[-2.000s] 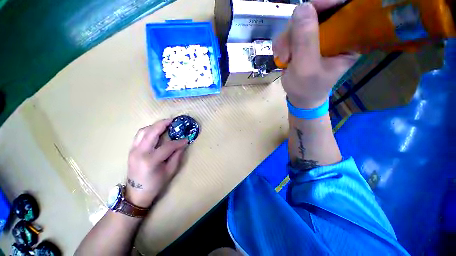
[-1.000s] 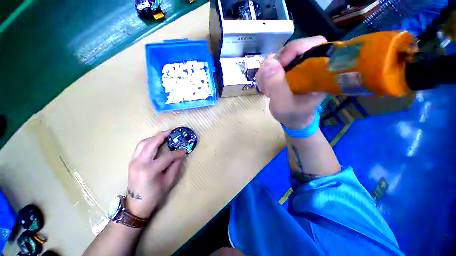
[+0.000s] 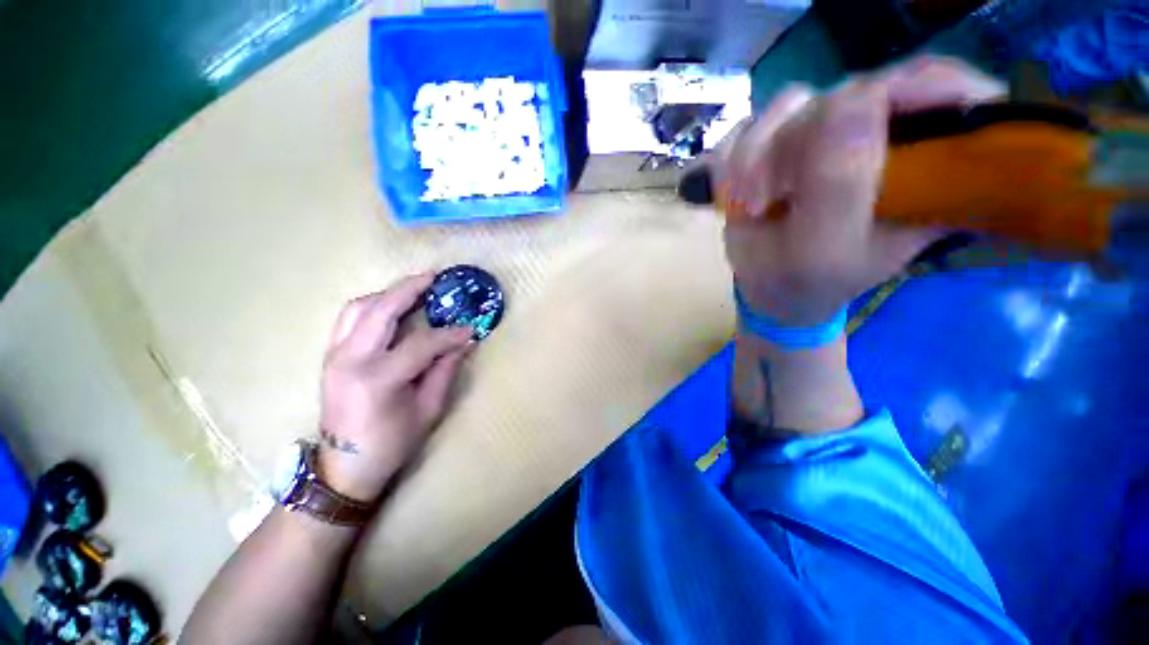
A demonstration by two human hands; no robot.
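A round unit [image 3: 464,300], black with silver and green details, lies on the tan cardboard mat [image 3: 592,302]. My left hand [image 3: 388,365] grips its left and lower rim between thumb and fingers. My right hand [image 3: 813,189], slightly blurred, holds the orange electric screwdriver [image 3: 995,183] around its front part. The screwdriver lies roughly level, its dark nose pointing left, just below and right of the screw feeder [image 3: 674,120]. The thin tip cannot be made out, nor can any screw.
A blue bin [image 3: 393,158] of small white parts [image 3: 479,139] stands beyond the round unit, left of the feeder. Several more round units [image 3: 69,495] sit at the lower left beside a blue box [image 3: 10,498]. The green bench surface [image 3: 76,101] shows at the upper left.
My right hand and the screwdriver have moved right and slightly down, away from the feeder's front. The bin and feeder appear higher in view. My left hand still holds the round unit.
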